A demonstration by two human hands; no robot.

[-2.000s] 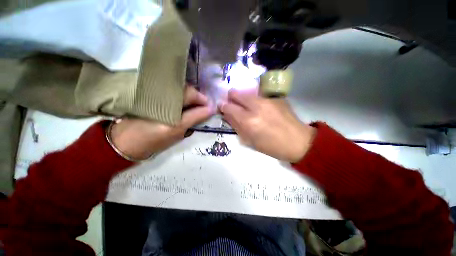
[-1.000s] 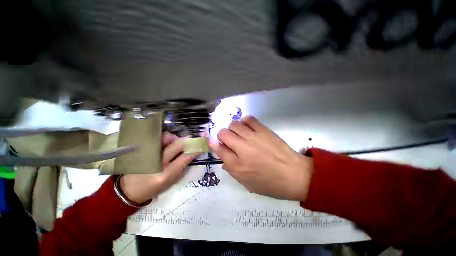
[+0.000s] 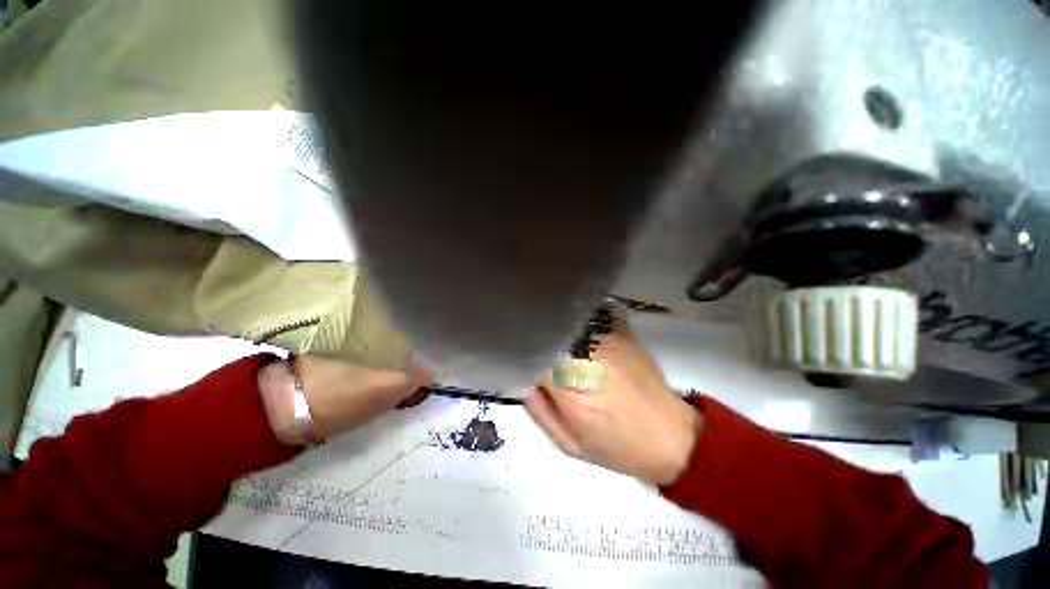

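Observation:
Khaki trousers (image 3: 127,259) lie bunched at the left, with a white pocket bag (image 3: 184,173), a small printed care label (image 3: 304,147) and a dark toothed line, perhaps a zip (image 3: 288,331). My left hand (image 3: 345,397), with a bracelet, lies at the cloth's near right edge; its fingertips are partly hidden. My right hand (image 3: 628,417) is bent right of the needle area, thumb low, fingers partly behind the small pale knob (image 3: 579,375). The blurred dark machine head (image 3: 495,150) hides the needle, the presser foot and any cloth between my hands.
A ribbed white thread tension dial (image 3: 843,328) stands out from the machine at the right. The white table (image 3: 461,495) has a printed ruler and a dark mark. A fine diagonal line crosses its left part. Short narrow khaki strips (image 3: 1019,481) hang at the far right.
The view has shifted, so the machine head now covers the middle and the tension dial shows at the right. The bright needle light is hidden. My hands look farther apart.

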